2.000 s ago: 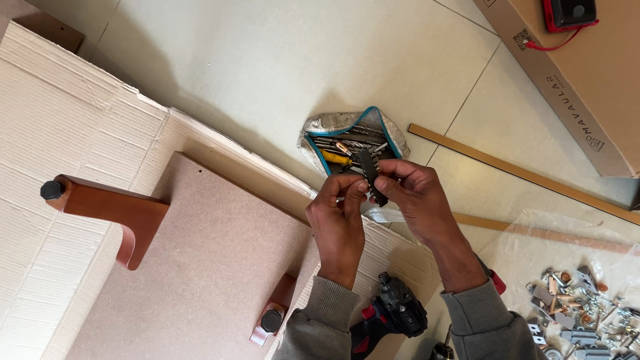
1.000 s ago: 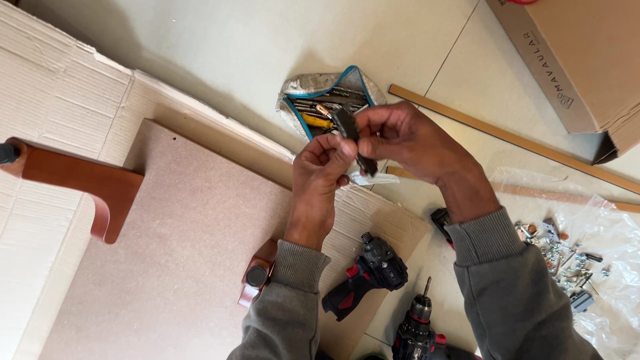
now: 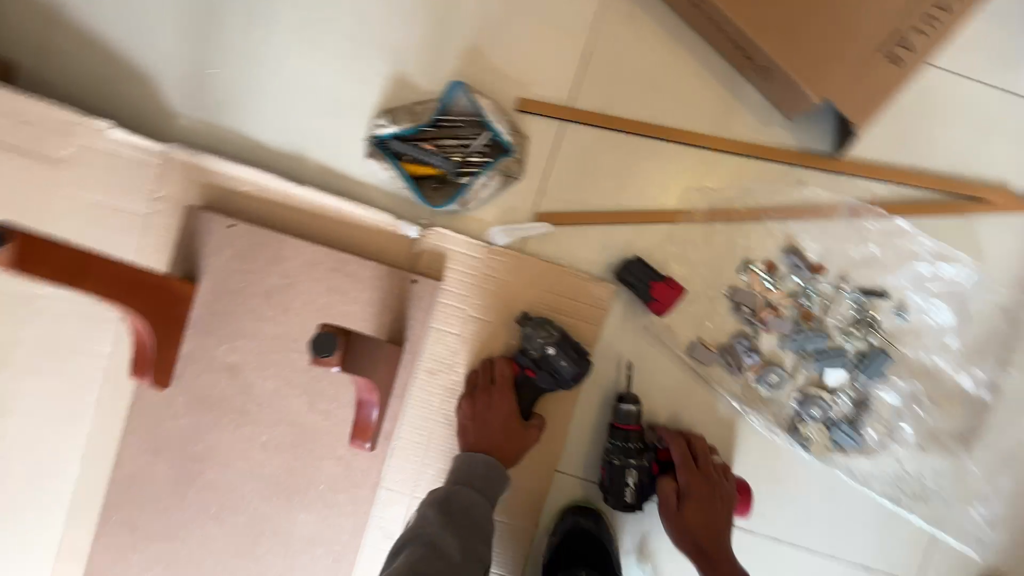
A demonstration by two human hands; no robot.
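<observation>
My left hand (image 3: 498, 412) is closed around the handle of a black and red cordless impact driver (image 3: 552, 352), which lies on the cardboard. To its right, my right hand (image 3: 698, 488) grips the handle of a black and red cordless drill (image 3: 628, 460) with a bit in its chuck. Above them on the floor stands a fabric pouch (image 3: 512, 172) with a blue-edged opening, full of bits and small tools. A grey strip-like object (image 3: 420, 154) rests in it beside a yellow tool (image 3: 422, 170). The picture is somewhat blurred.
At left, a fibreboard panel (image 3: 264, 480) with curved wooden legs (image 3: 96, 276) lies on cardboard (image 3: 472, 280). A battery pack (image 3: 650, 284), a plastic sheet bearing mixed hardware (image 3: 808, 352), long thin strips (image 3: 720, 144) and a carton (image 3: 800, 48) occupy the right. A shoe (image 3: 582, 544) shows at the bottom.
Both hands have left the pouch area and moved down to the two power tools. The dark piece they held earlier is out of them. The view has shifted.
</observation>
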